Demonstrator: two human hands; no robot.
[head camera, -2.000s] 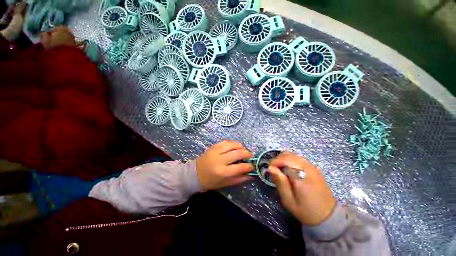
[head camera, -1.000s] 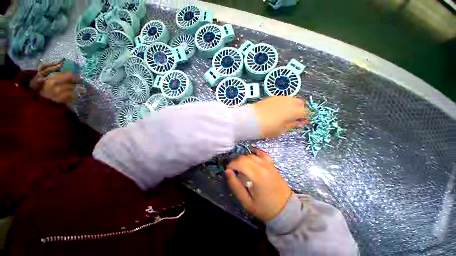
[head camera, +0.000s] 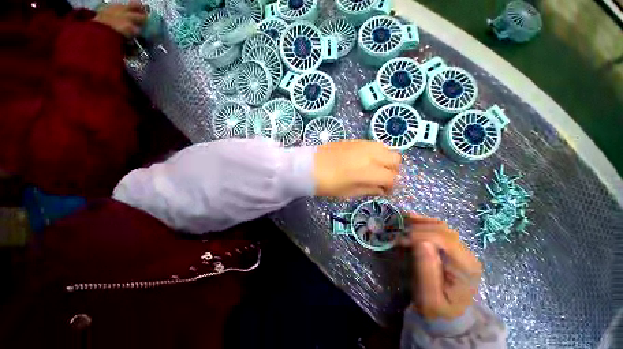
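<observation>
An open mint fan housing (head camera: 377, 224) lies on the silvery sheet in front of me, its pale curved blades showing and its neck bracket to the left. My left hand (head camera: 369, 167) is just above the housing, fingertips bunched and pointing down; whether it holds a small piece cannot be told. My right hand (head camera: 440, 262) is at the housing's right side, blurred, fingers curled; a dark slim shape shows near its fingers, too blurred to identify. The heap of small mint plastic pieces (head camera: 504, 206) lies to the right.
Finished-looking fan units with dark centres (head camera: 397, 125) stand beyond my hands. Loose front grilles (head camera: 254, 82) lie piled to their left. A person in dark red (head camera: 85, 75) sits at the left. A green conveyor belt (head camera: 471, 31) carries a fan unit (head camera: 522, 20) past the bench's pale curved edge (head camera: 546, 116).
My left hand has moved back from the heap of small pieces to above the fan housing. My right hand has shifted to the housing's right, uncovering it. A fan unit shows on the belt.
</observation>
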